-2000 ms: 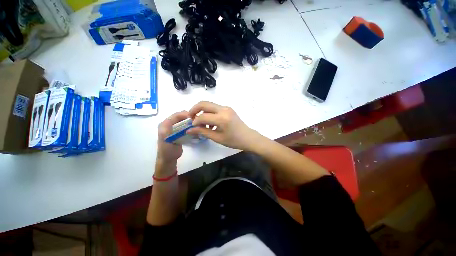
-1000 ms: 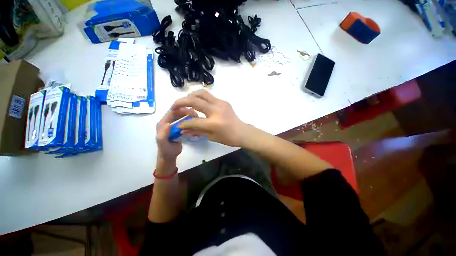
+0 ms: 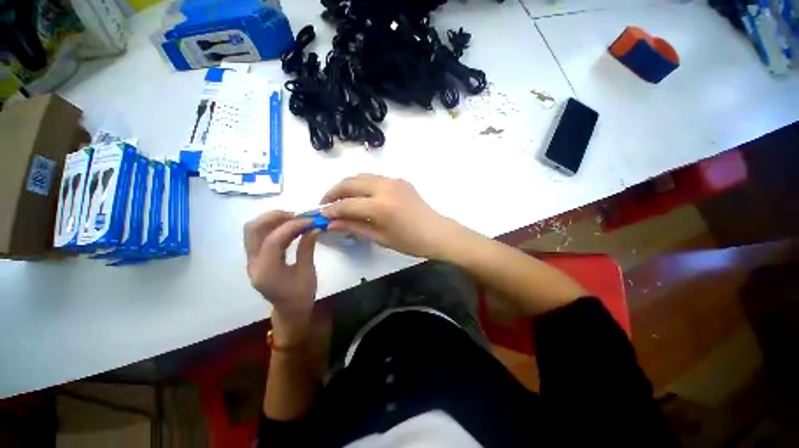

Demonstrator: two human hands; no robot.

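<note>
A small blue-and-white retail box [image 3: 343,236] is held between both hands above the table's front edge. My left hand [image 3: 285,262] pinches the blue end flap of the box with thumb and fingertips. My right hand [image 3: 385,215] grips the box from the right, its fingers covering most of it. Only the blue end and part of a pale side show; whether a cable is inside is hidden.
Packed boxes [image 3: 123,203] stand upright beside a brown carton [image 3: 35,175] at left. Flat box blanks [image 3: 238,131], a larger blue box [image 3: 226,37] and a black cable pile [image 3: 385,57] lie behind. A smartphone [image 3: 571,136] and an orange-and-blue ring-like block [image 3: 644,54] lie right.
My left hand has turned and opened out from around the box, and now holds its blue end by the fingertips. My right hand stays on the box.
</note>
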